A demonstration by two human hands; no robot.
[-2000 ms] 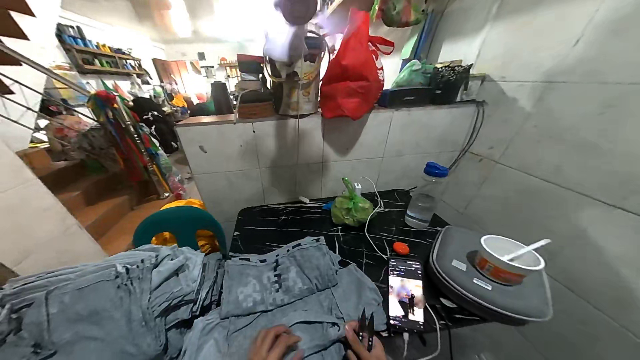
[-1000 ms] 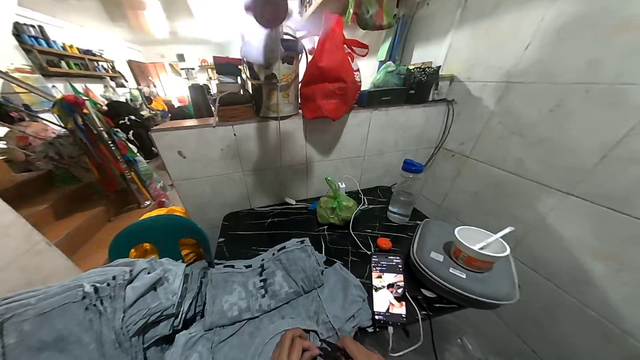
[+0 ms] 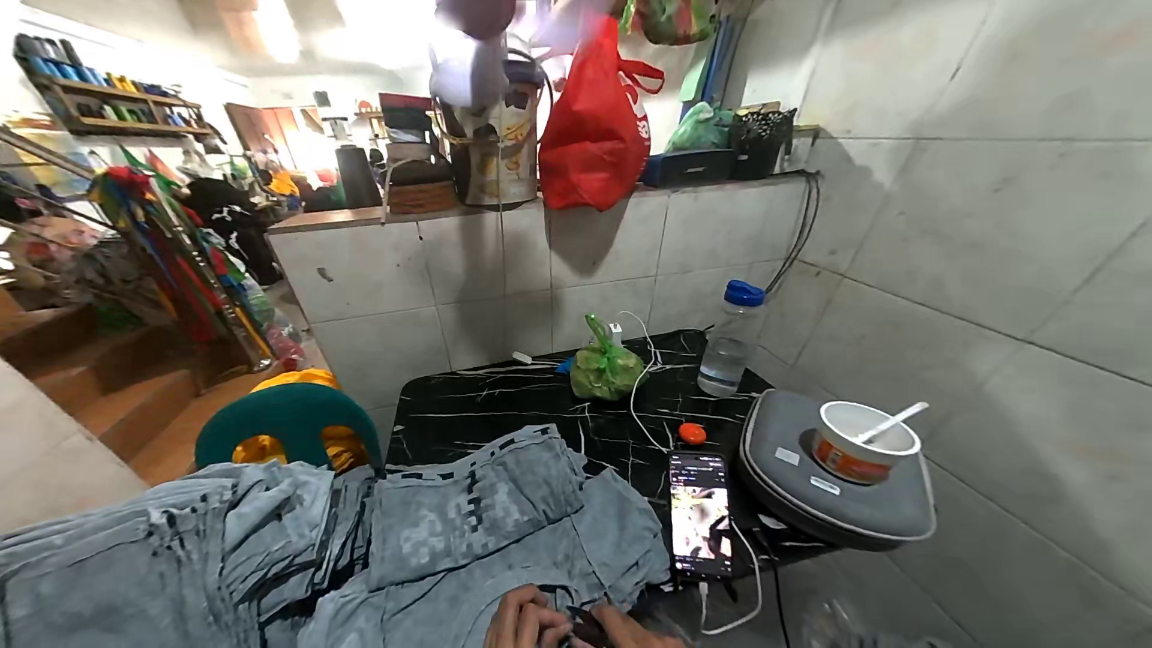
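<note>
Grey patterned fabric garments lie folded and layered over the black marbled table. At the bottom edge, my left hand pinches the edge of the grey cloth, its fingers bent. Close to its right, my right hand holds a small dark tool, which looks like thread snips, against the cloth. Its blades are partly hidden by the fingers. A larger pile of grey garments spreads to the left. Right of the cloth lies a lit smartphone with a white cable plugged in.
Behind the phone are an orange-red round object, a green plastic bag and a water bottle. A grey case at the right carries a paper bowl with a white spoon. A green chair stands behind the pile.
My hands have come together at the cloth; two seconds ago they were apart, with the dark snips upright in my right hand. The view has turned slightly right.
</note>
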